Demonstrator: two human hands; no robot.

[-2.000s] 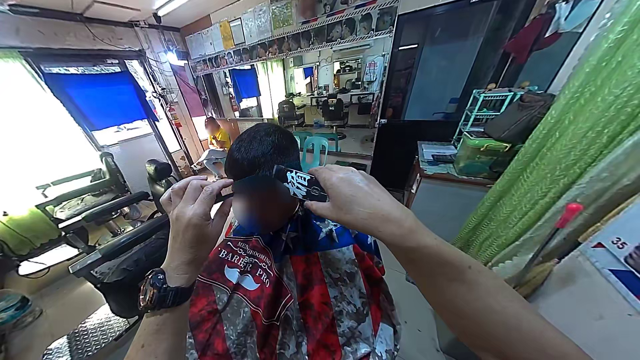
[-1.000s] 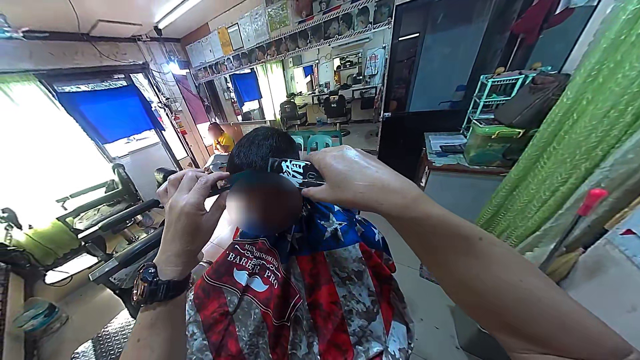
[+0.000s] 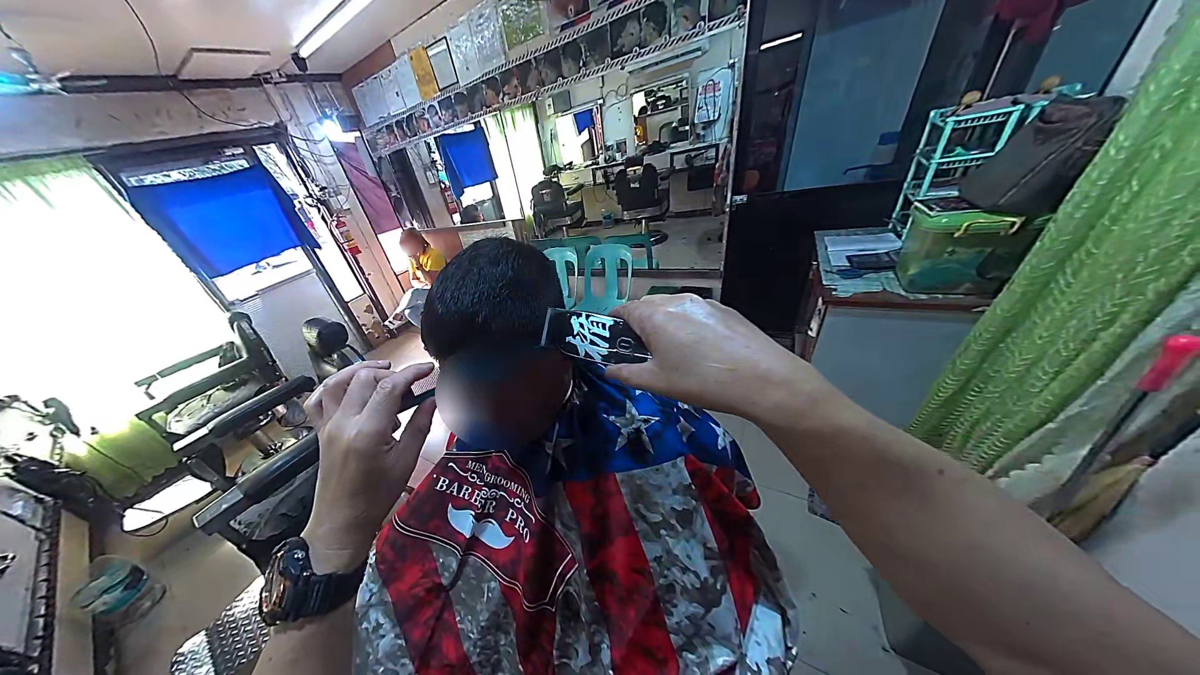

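Observation:
A seated person with short dark hair (image 3: 492, 286) wears a barber cape (image 3: 619, 534) with red stripes, grey camouflage and white stars on blue. My right hand (image 3: 694, 352) grips a black hair clipper (image 3: 600, 337) with white characters on it, its blade end touching the hair at the side of the head. On the other side, my left hand (image 3: 370, 422) is raised with a dark comb (image 3: 419, 397) pinched between thumb and fingers. The comb lies near the other side of the head, and most of it is hidden by the fingers. A black watch (image 3: 305, 581) circles my left wrist.
Black barber chairs (image 3: 272, 469) stand at the left. Green plastic chairs (image 3: 607, 272) and a wall mirror (image 3: 619, 169) are behind the head. A cabinet (image 3: 872, 328) with a green-lidded bin (image 3: 966, 248) stands at the right beside a green curtain (image 3: 1078, 253). Farther back sits another person (image 3: 425, 262).
My left hand with the comb has moved away from the front of the head towards its side. The clipper has stayed at the other side of the head, in my right hand.

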